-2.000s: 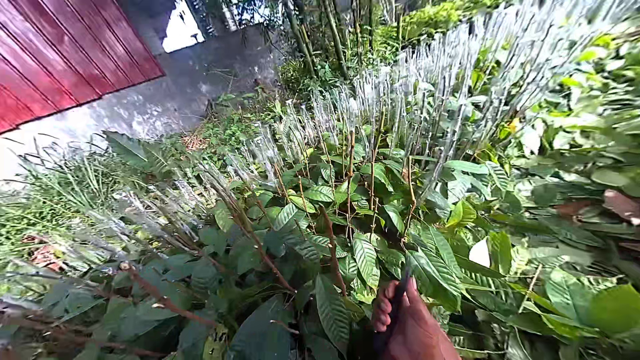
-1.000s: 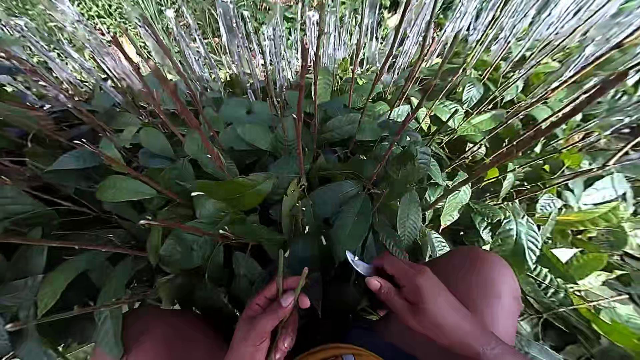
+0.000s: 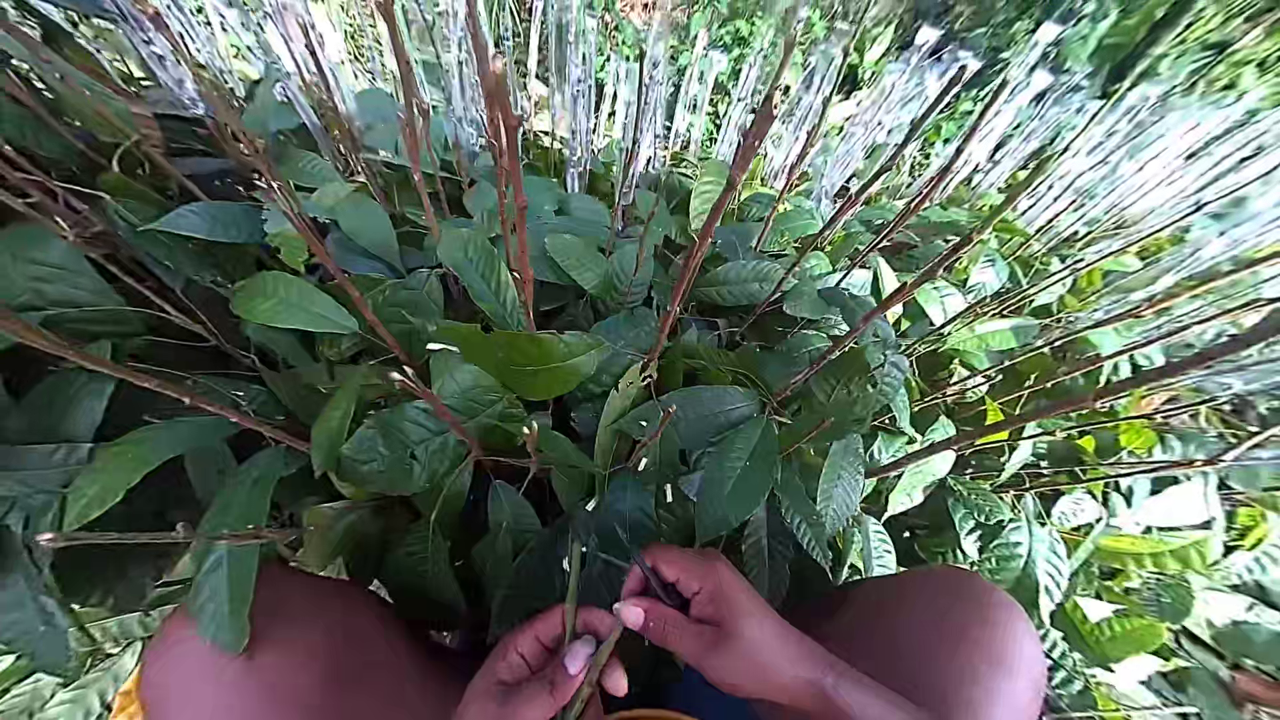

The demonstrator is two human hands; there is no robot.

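Observation:
At the bottom centre my left hand [image 3: 545, 665] holds green plant cuttings [image 3: 573, 590], one upright and one slanting between thumb and fingers. Close beside it, my right hand [image 3: 715, 620] grips a dark-handled knife [image 3: 655, 583], its blade pointing up and left and hard to make out. The right thumb touches the tip of the slanting cutting. Just beyond both hands stand leafy young plants with bare brown stems [image 3: 705, 235]. Small pale slivers [image 3: 669, 492] lie among the leaves.
Many stems wrapped in clear plastic [image 3: 580, 90] rise in rows at the back and right. A cut stem [image 3: 160, 537] juts in from the left. My bent knees [image 3: 930, 640] flank the hands, and a yellow rim [image 3: 650, 714] shows at the bottom edge.
My right hand has moved left to the cuttings in my left hand, where a gap lay between the hands one second ago. The view has tilted down since the oldest frame.

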